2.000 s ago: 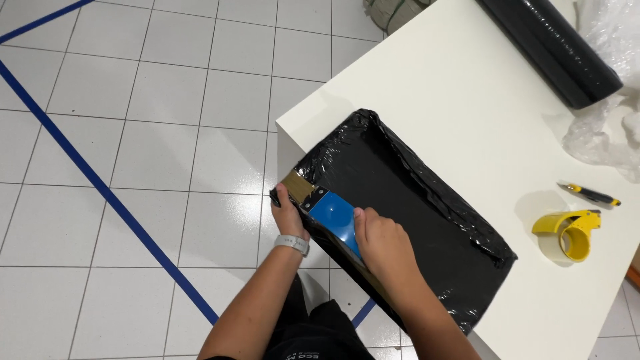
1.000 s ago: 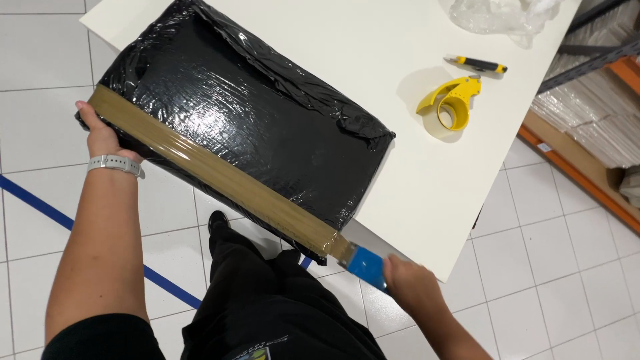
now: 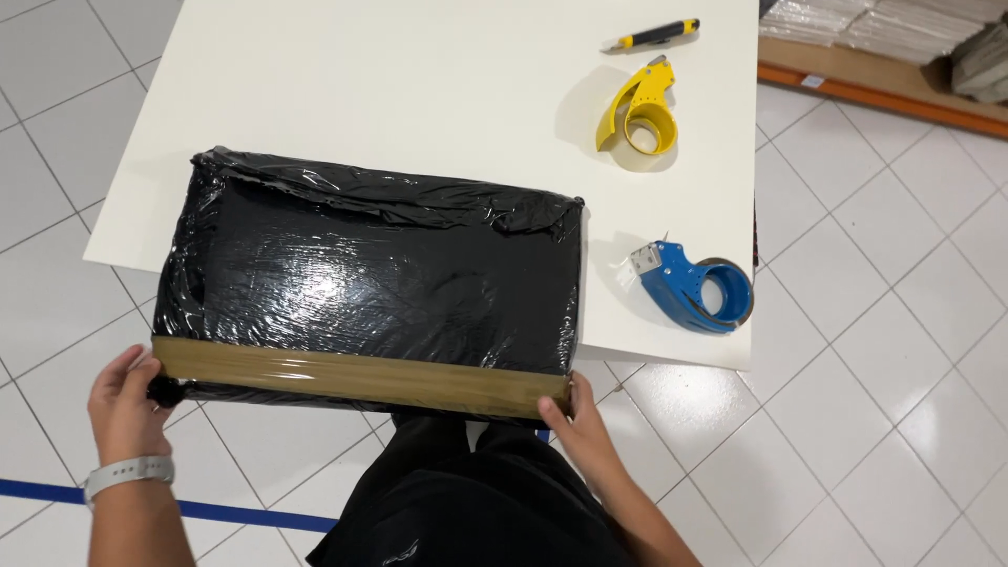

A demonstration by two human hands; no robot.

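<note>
A box-shaped package wrapped in black stretch film (image 3: pixel 378 276) lies partly on the white table, its near side past the table's edge. A strip of brown packing tape (image 3: pixel 354 378) runs along its near edge from end to end. My left hand (image 3: pixel 128 398) grips the near left corner beside the tape's end. At the near right corner, my right hand (image 3: pixel 580 417) holds the package, thumb on the tape and fingers round the side. To the right a blue tape dispenser (image 3: pixel 693 287) rests on the table, not touched by either hand.
A yellow tape dispenser (image 3: pixel 642 118) and a yellow-and-black utility knife (image 3: pixel 654 35) lie at the table's (image 3: pixel 394 79) far right. A shelf with an orange beam (image 3: pixel 890 98) holds plastic-wrapped stacks at upper right. Blue floor tape (image 3: pixel 252 516) crosses the tiles at lower left.
The brown tape now spans the near edge. My right hand has let go of the blue dispenser, which lies on the table, and holds the package's corner. The view has shifted and turned.
</note>
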